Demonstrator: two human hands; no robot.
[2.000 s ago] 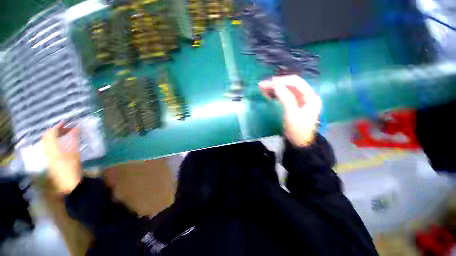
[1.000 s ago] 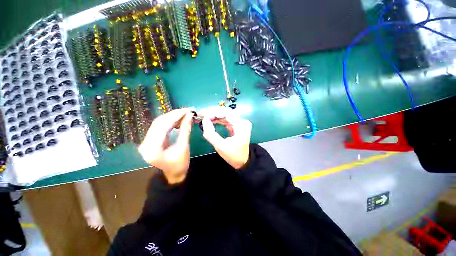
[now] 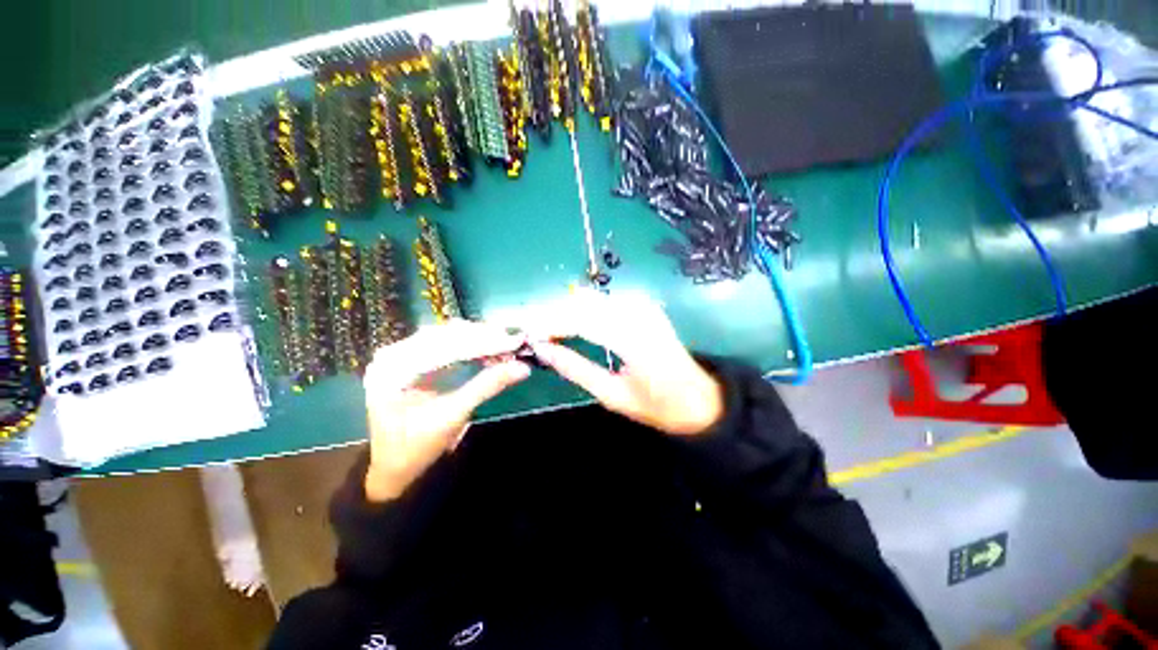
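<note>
My left hand and my right hand meet at the fingertips just over the bench's front edge. Between them is a small dark unit, mostly hidden by the fingers. A clear blister tray with rows of domed black covers lies at the far left. Green circuit boards with yellow bits stand in two rows left of centre. A pile of black housings lies right of centre. A few small round components lie at the near end of a thin pale strip.
A light-blue coiled cord runs beside the housing pile. A dark flat pad lies beyond it. Blue cable loops, a black box and clear plastic bags are at the right. A red stool stands below the bench edge.
Two seconds ago my hands were far apart, the left by the tray. They came together over the bench. Since one second ago they have shifted slightly down, and the view has moved a little.
</note>
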